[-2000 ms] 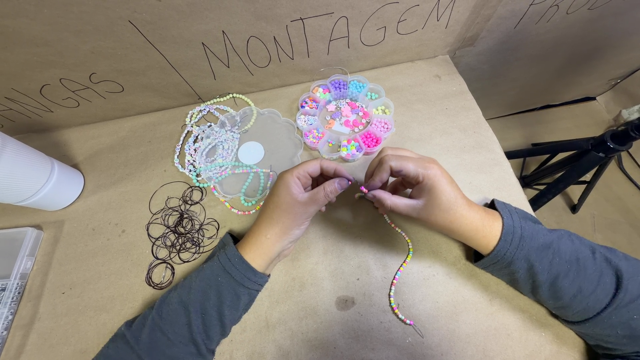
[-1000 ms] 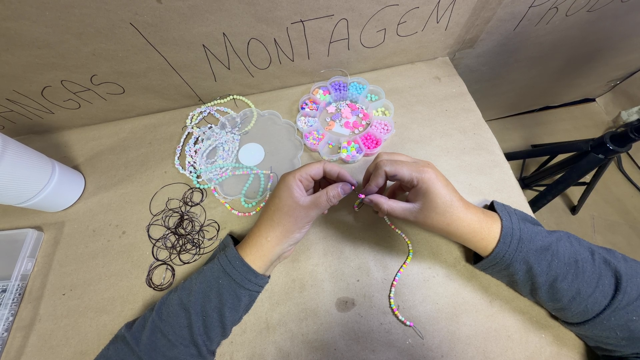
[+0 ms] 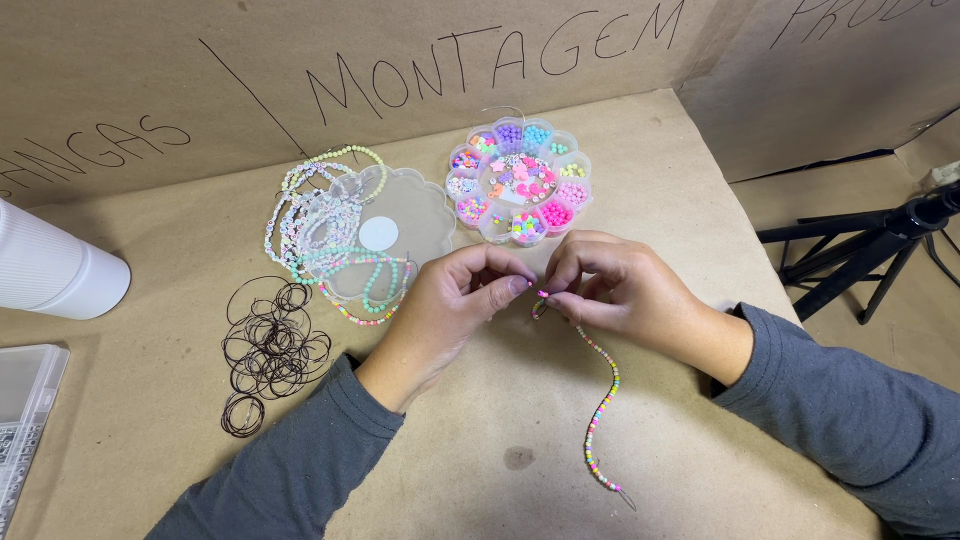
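Note:
My left hand (image 3: 472,292) pinches the end of a thin cord, with a small pink bead by its thumb. Close beside it, my right hand (image 3: 615,289) pinches the same strand near some pink beads. From under the right hand the multicoloured bead strand (image 3: 615,382) trails down over the brown paper, ending in a small bare loop of cord. Just beyond both hands is a flower-shaped clear bead box (image 3: 556,214) with beads sorted by colour. Its centre holds letter beads and pink charms.
Finished-looking bead strands (image 3: 289,225) lie partly over a scalloped clear lid (image 3: 427,202) at the left. Nearer are coils of dark cord (image 3: 277,345), a white ribbed container (image 3: 60,262) and a clear plastic case (image 3: 37,382). A black tripod (image 3: 870,240) stands at the right.
My fingertips have shifted slightly around the pinched cord end and pink beads. The hanging strand lies much as before.

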